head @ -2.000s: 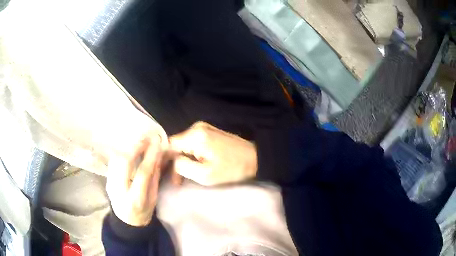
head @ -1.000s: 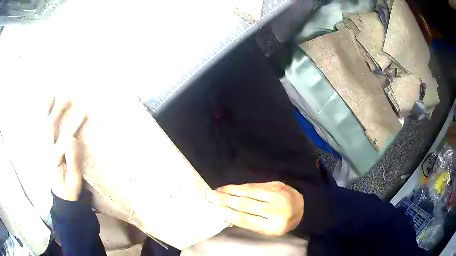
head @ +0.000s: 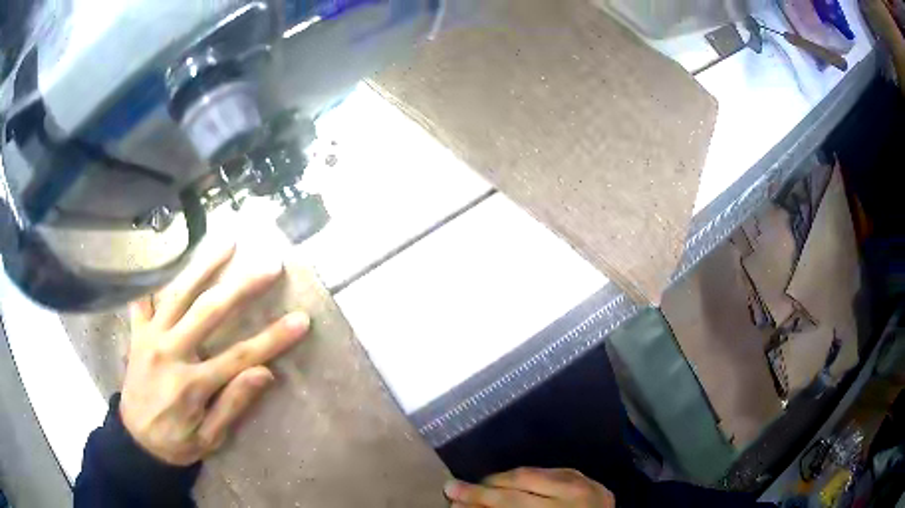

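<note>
A speckled brown fabric panel (head: 318, 427) lies on the white table, running from the needle area down over the front edge. My left hand (head: 203, 357) lies flat on it with fingers spread, just below the presser foot (head: 301, 214). My right hand (head: 536, 490) is at the bottom edge of the view, partly cut off, with its fingertips on the panel's right edge. The white sewing machine head (head: 109, 119) is at the upper left, and its dark curved guard (head: 94, 293) is left of the needle area. The needle itself cannot be made out.
Another brown panel (head: 585, 129) lies under the machine arm and reaches the taped table edge (head: 536, 359). A stack of brown cut pieces (head: 714, 327) on grey-green cloth (head: 670, 392) is at right, below the table. A slim brown tool (head: 816, 50) lies at the far end.
The view has swung up to the machine. The panel, held up near the lap before, now lies at the needle area. My left hand has gone from the panel's far side to flat beside the foot.
</note>
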